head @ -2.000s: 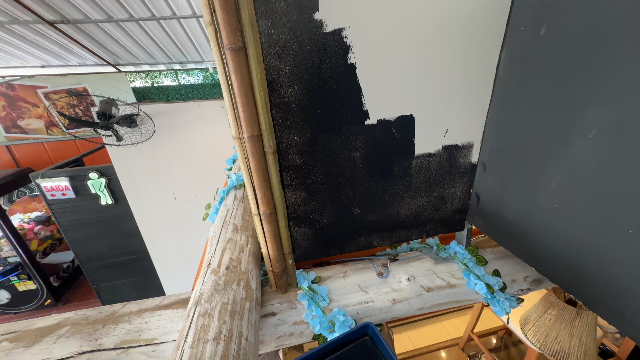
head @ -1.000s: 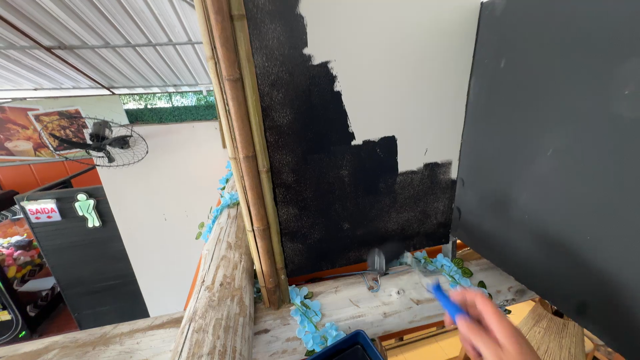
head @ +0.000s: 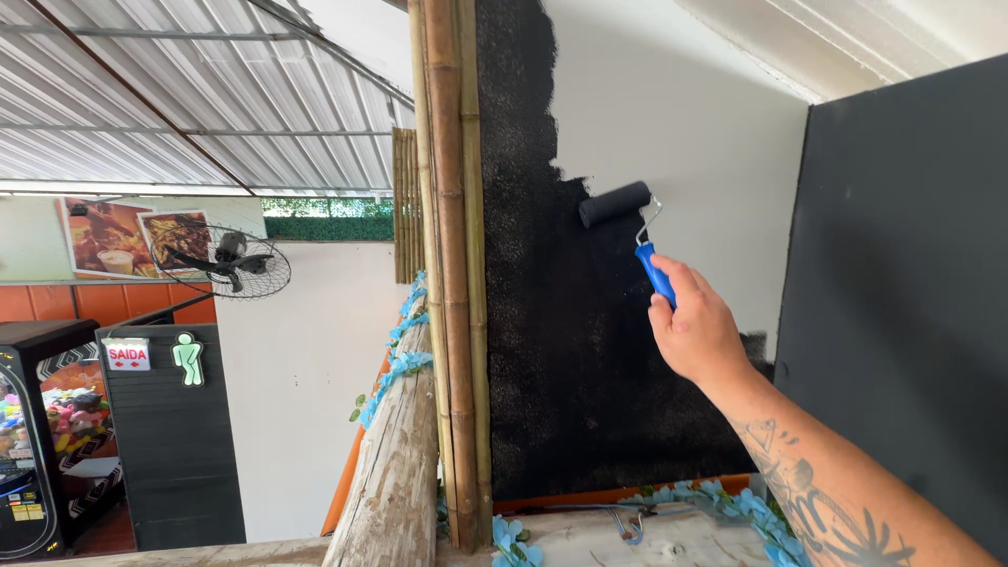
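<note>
My right hand (head: 693, 319) grips the blue handle of a small paint roller (head: 616, 205) whose sleeve is covered in black paint. The roller lies against the wall, at the upper edge of the black-painted area (head: 567, 339), where it borders the bare white part (head: 677, 118). The wire frame bends from the sleeve's right end down to the handle. My forearm reaches in from the lower right. My left hand is not in view.
Bamboo poles (head: 453, 276) edge the wall on the left, beside a weathered log (head: 390, 472). A wooden ledge (head: 669, 543) below holds blue artificial flowers (head: 764, 524) and wires. A dark grey panel (head: 898, 315) bounds the right. A wall fan (head: 228, 260) is further off.
My right hand, low at the ledge one second ago, has moved up and now holds the roller at the wall. The view has tilted upward; the blue tray is out of view.
</note>
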